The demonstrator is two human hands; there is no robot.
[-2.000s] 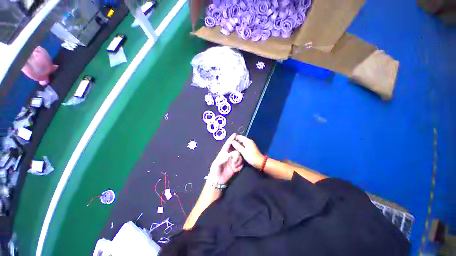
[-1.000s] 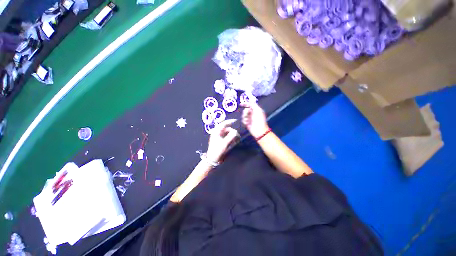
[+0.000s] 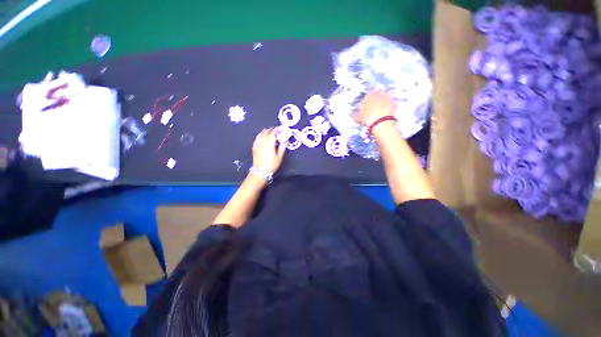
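Note:
My right hand [image 3: 377, 108] is at the crumpled clear plastic bag [image 3: 410, 79]; its fingers are hard to make out against the bright bag. My left hand [image 3: 268, 150] is at the left end of a group of pale round housings [image 3: 311, 136] on the black mat. Its fingertips touch or nearly touch the leftmost one; whether they grip it is unclear. A white star-shaped insert [image 3: 236, 114] lies alone left of the housings. Another white insert [image 3: 315, 104] lies among them, beside the bag.
A cardboard box [image 3: 452, 105] heaped with lilac housings [image 3: 527, 112] stands at right. Red wire leads [image 3: 165, 141] with white connectors and white foam sheets [image 3: 72, 128] lie at left. An assembled unit [image 3: 100, 45] sits on the green belt [image 3: 217, 23]. A dark sleeve shows at far left.
My hands were together, then parted. My right hand has moved onto the bag and my left hand to the housings' left end. The view has turned, bringing the box to the right.

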